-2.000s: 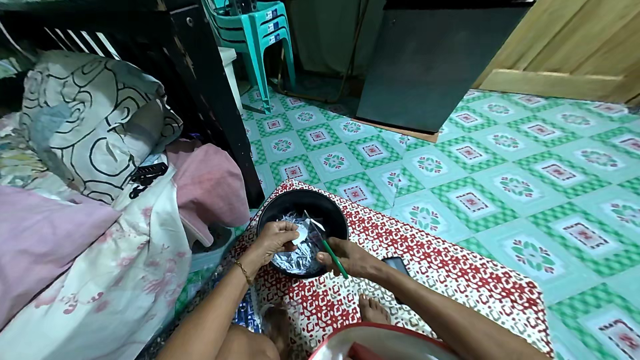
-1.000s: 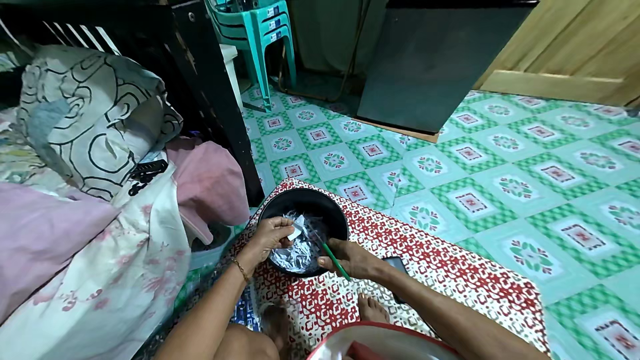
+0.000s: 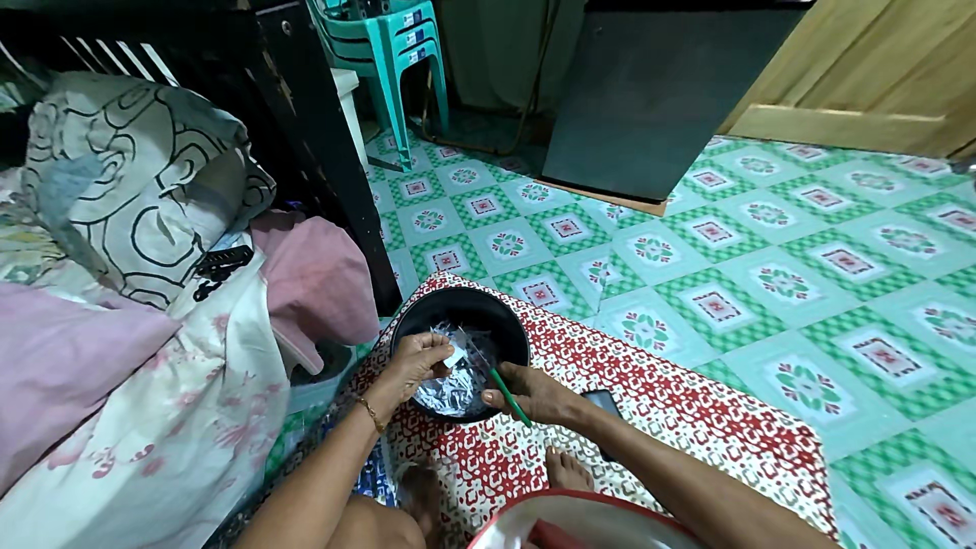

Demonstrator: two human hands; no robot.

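My left hand (image 3: pixel 422 360) pinches a small pale piece of sheet material (image 3: pixel 455 355) over a round black container (image 3: pixel 509 314). In my right hand (image 3: pixel 531 395) are green-handled scissors (image 3: pixel 511 396), whose metal blades point up and left toward that piece; the handle is partly hidden by my fingers. Below both hands, many thin shiny strips (image 3: pixel 446 393) lie inside the container. The container stands on a red and white patterned mat (image 3: pixel 488 457).
A phone (image 3: pixel 602 404) lies on the mat by my right forearm. A red-rimmed basin (image 3: pixel 587 507) is close to my body. At left is a bed with a pillow (image 3: pixel 145 183) and sheets; stacked green plastic chairs (image 3: pixel 389 61) and a dark panel (image 3: pixel 648 99) stand beyond.
The pale piece between my left fingers looks smaller than two seconds ago. Both hands have stayed over the container with only slight shifts.
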